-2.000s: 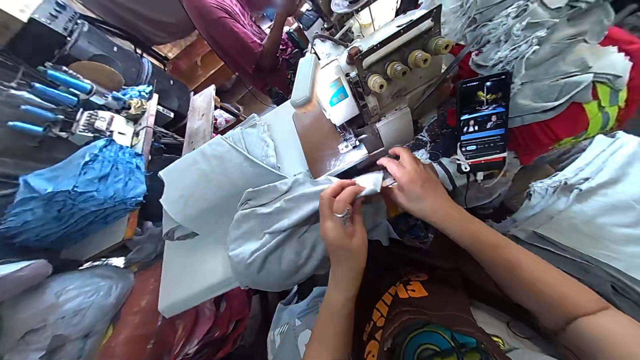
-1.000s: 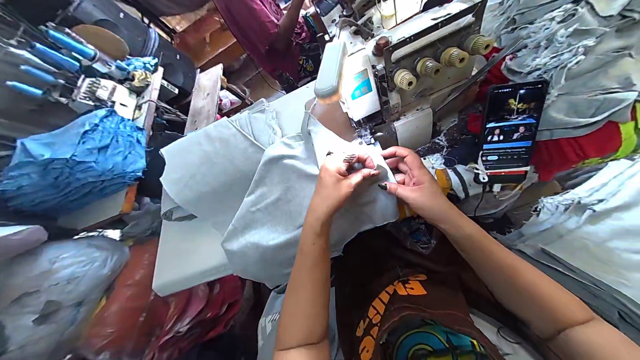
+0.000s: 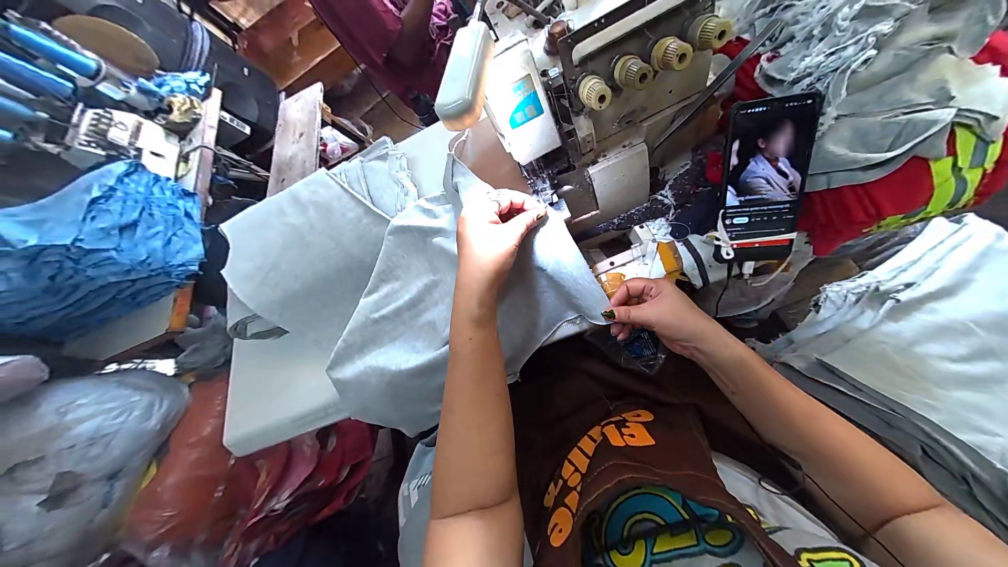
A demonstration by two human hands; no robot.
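Observation:
A light grey fabric piece [image 3: 425, 291] drapes over the white table of an overlock sewing machine [image 3: 622, 102]. Near the presser foot, my left hand [image 3: 496, 236] pinches the fabric's upper edge between thumb and fingers; a ring shows on it. Lower and to the right, my right hand [image 3: 657, 311] pinches the fabric's corner at its fingertips. Between the two hands the edge runs fairly straight, just in front of the machine's needle area [image 3: 543, 185]. More grey cut pieces [image 3: 307, 244] lie stacked on the table to the left.
A phone [image 3: 768, 173] showing a video stands right of the machine. Grey and white fabric piles [image 3: 921, 331] lie at the right, with red cloth behind. Blue fabric [image 3: 102, 244] hangs at the left above plastic-wrapped bundles [image 3: 79, 465]. A person in maroon [image 3: 378, 39] is beyond the table.
My hands, close together before, are now apart: the right one has moved down and to the right with the fabric's corner. The fabric edge between them has been spread out.

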